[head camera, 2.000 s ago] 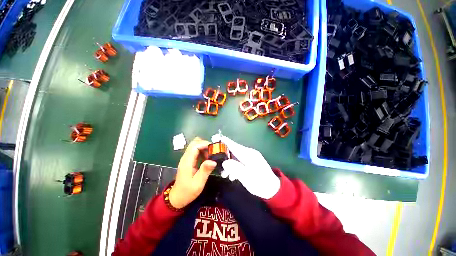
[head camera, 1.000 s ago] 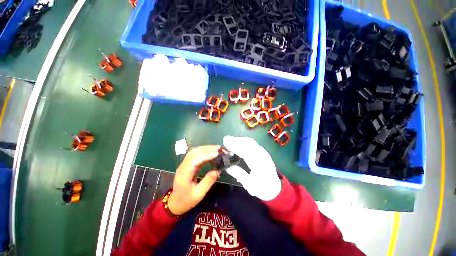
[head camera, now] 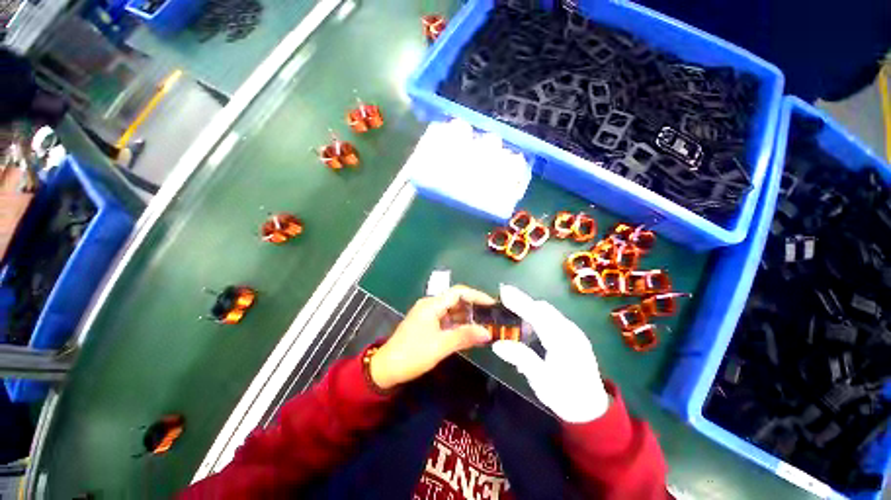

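Note:
My bare left hand (head camera: 426,337), with a bracelet at the wrist, and my white-gloved right hand (head camera: 557,361) hold one coil unit (head camera: 500,322) between their fingertips. It shows black plastic with orange copper below. The fingers hide part of it. A small white pad (head camera: 439,282) lies on the green bench just beyond my left hand. Loose copper coils (head camera: 611,262) lie in a pile on the bench beyond and to the right of my right hand, and a smaller group (head camera: 518,235) lies to the left of that pile.
A blue bin (head camera: 625,176) of flat black frames stands at the far side. Another blue bin (head camera: 723,342) of chunky black housings is at the right. A small blue tray (head camera: 467,202) holds white pieces. Spaced coils (head camera: 281,229) sit on the green conveyor belt (head camera: 322,200), beside a pale metal rail.
The camera view has turned toward the left, so the bench appears rotated and more belt shows. Both hands still hold the unit, and its orange copper shows again beneath the black part.

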